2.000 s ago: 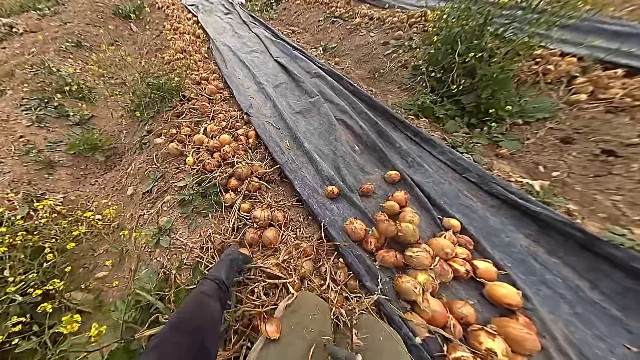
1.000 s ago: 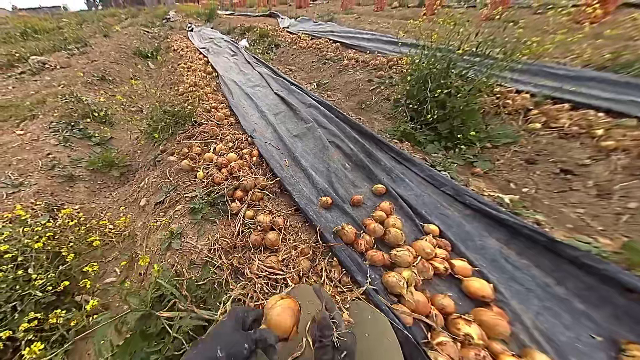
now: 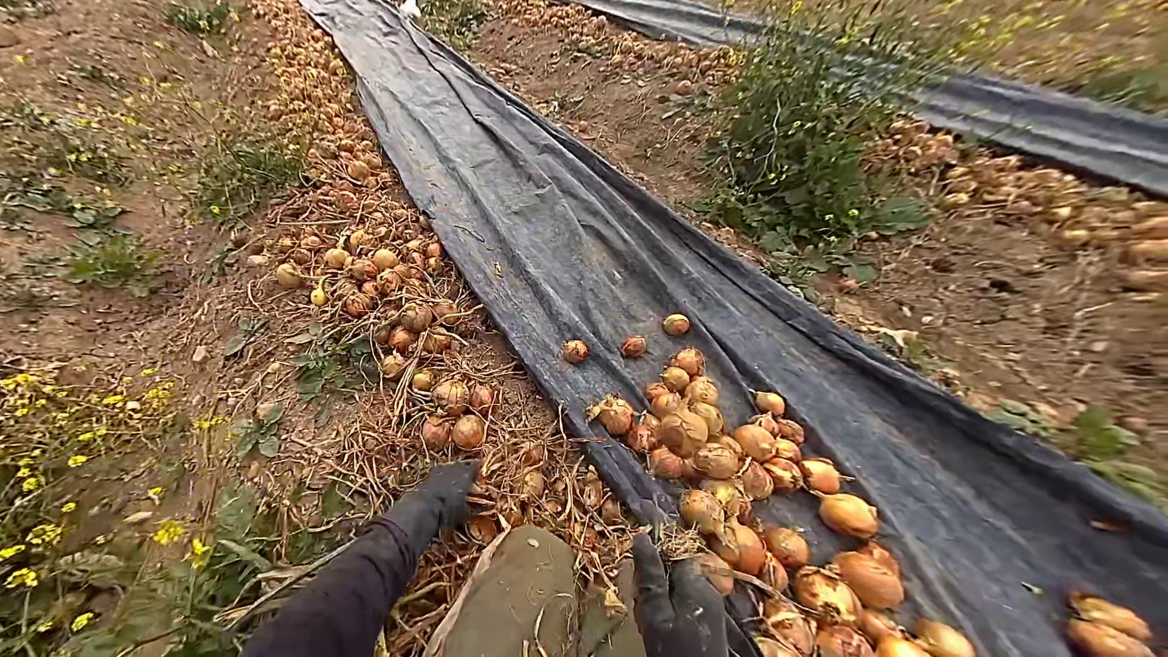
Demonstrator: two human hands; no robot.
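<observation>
My left hand (image 3: 444, 493), in a dark glove, reaches down to the dry stalks and onions of the row; its fingertips are hidden, so its grip does not show. Just beyond it lie a few brown onions (image 3: 468, 432) among withered tops. My right hand (image 3: 680, 598), gloved too, is at the near edge of the dark fabric sheet (image 3: 547, 228), beside a tuft of dry roots or stalks (image 3: 677, 540); whether it grips them cannot be told. Right of it a heap of onions (image 3: 739, 470) rests on the sheet.
My knees in olive trousers (image 3: 516, 593) are between the hands. The onion row (image 3: 310, 109) runs away along the sheet's left side. Yellow-flowered weeds (image 3: 46, 534) grow at left, and a leafy green bush (image 3: 794, 146) stands right of the sheet. A second dark sheet (image 3: 1031, 119) lies beyond.
One second ago my left hand held an onion before my knees; now it is forward and left at the row. My right hand has moved right, to the sheet's edge. The view has tilted down.
</observation>
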